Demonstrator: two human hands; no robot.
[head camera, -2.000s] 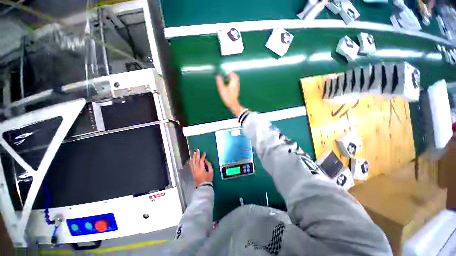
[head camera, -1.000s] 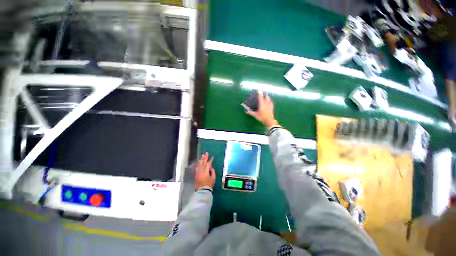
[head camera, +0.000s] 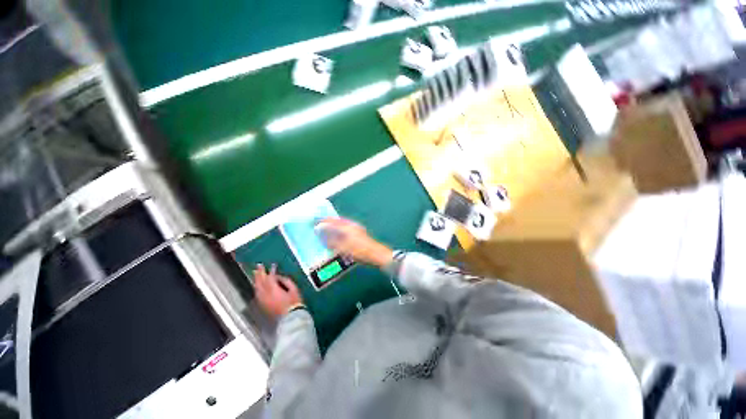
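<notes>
The digital scale (head camera: 308, 245) lies tilted in view on the green bench, its display glowing green. My right hand (head camera: 353, 241) is over the right part of its plate, blurred, with fingertips low; whether anything is under them cannot be told. My left hand (head camera: 276, 290) rests with fingers apart by the machine's edge, left of the scale, and holds nothing visible. A white box (head camera: 437, 230) with a round black logo lies right of the scale, by the board's corner. A dark-faced box (head camera: 459, 206) and several white ones lie beside it.
The white machine with its black bed (head camera: 123, 327) is at left. The green conveyor (head camera: 245, 164) carries spaced boxes (head camera: 312, 73). A row of boxes (head camera: 458, 82) stands on the wooden board (head camera: 523, 139). Brown cartons (head camera: 540, 270) and a white stack (head camera: 662, 278) are at right.
The view has turned and shifted right. My right hand has come back from the conveyor, where it was on a dark-faced box, to the scale. A white box now shows by the board's corner.
</notes>
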